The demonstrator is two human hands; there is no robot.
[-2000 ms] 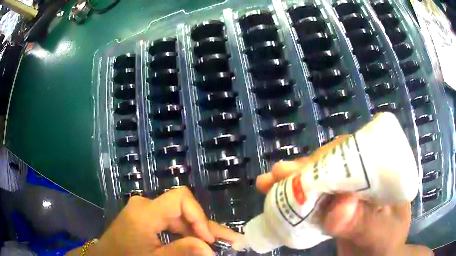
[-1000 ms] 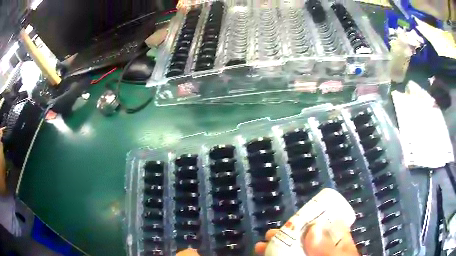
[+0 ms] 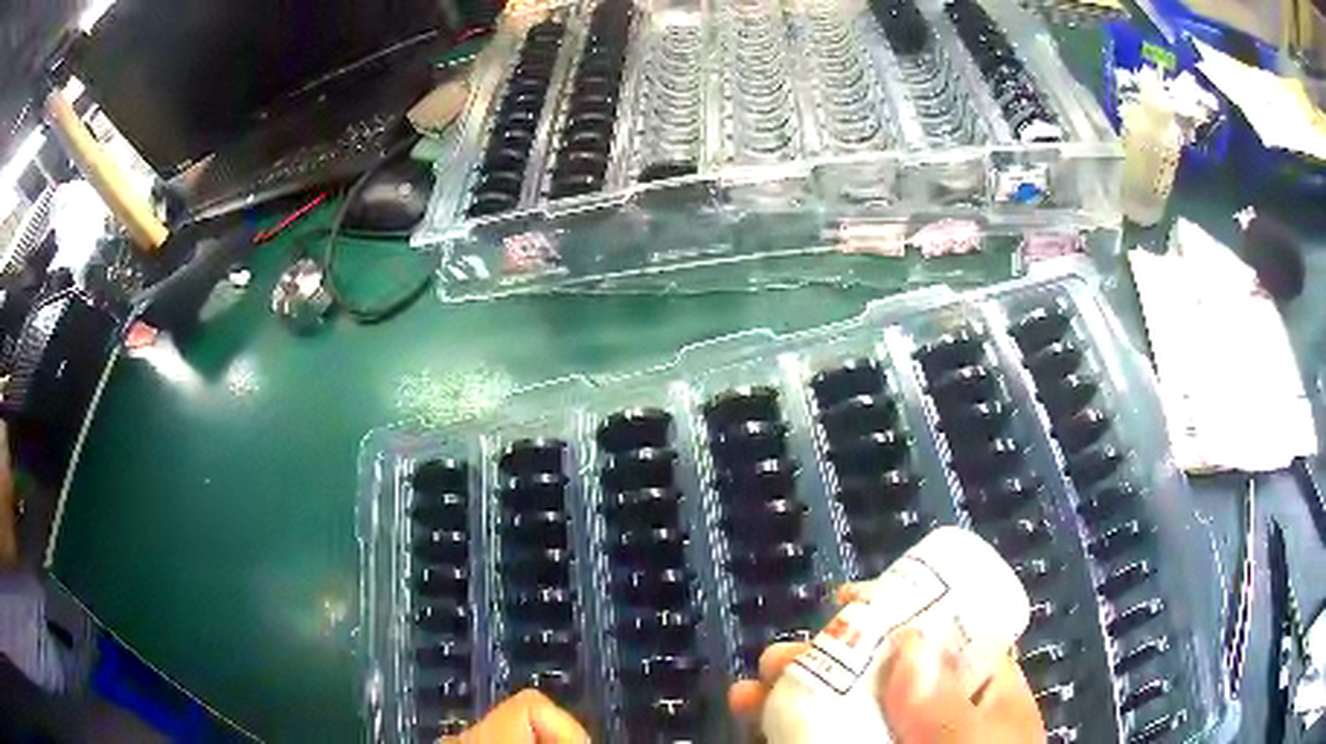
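A clear blister tray [image 3: 372, 581] with seven columns of slots lies in front of me, holding black round units [image 3: 636, 430] standing on edge in rows. My right hand [image 3: 931, 698] is closed around a white squeeze bottle [image 3: 971, 574] with a black-framed label and red mark, held tilted over the tray. The bottle's nozzle is cut off by the bottom edge. My left hand [image 3: 527, 720] shows only as a few bent knuckles at the bottom edge; its fingertips and anything in them are out of the picture.
Stacked clear trays [image 3: 698, 255] stand behind, some columns filled with black discs. A white sheet [image 3: 1222, 356] and thin dark tools lie at right. A pale small bottle [image 3: 1149, 163] and blue bins are back right. A black mouse [image 3: 390, 198] and silver item [image 3: 301, 291] with cable are back left.
The view has tilted up from the hands to the back of the bench. Both hands now sit at the lower edge, the left mostly cut off. The right still holds the bottle.
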